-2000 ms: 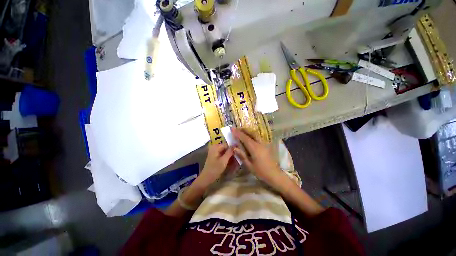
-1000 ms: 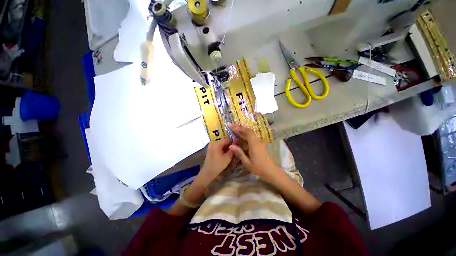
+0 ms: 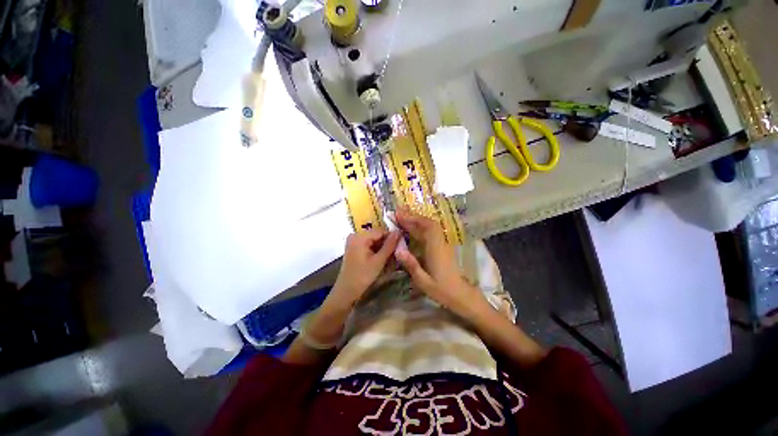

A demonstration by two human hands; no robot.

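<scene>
A small white piece [image 3: 391, 223] shows between my fingertips at the front end of the machine bed; most of it is hidden. My left hand [image 3: 366, 262] pinches it from the left, and my right hand [image 3: 429, 255] from the right. A large white cut panel [image 3: 239, 204] with a short slit line lies left of the needle area. The shiny machine bed [image 3: 381, 174] runs between yellow tapes [image 3: 357, 189] lettered "PIT". A stack of small white pieces [image 3: 450, 160] lies right of the tapes.
Yellow-handled scissors [image 3: 521, 151] lie right of the stack, with thread snips [image 3: 567, 109] and a small tool tray [image 3: 695, 132] beyond. The sewing machine head [image 3: 328, 98] stands above the bed. The lamp [image 3: 252, 106] is left of it. A blue crate [image 3: 286, 317] is below the panel.
The small white piece showed more at two seconds ago, was nearly hidden at one second ago, and now shows slightly between my fingertips. My fingers have shifted a little around it.
</scene>
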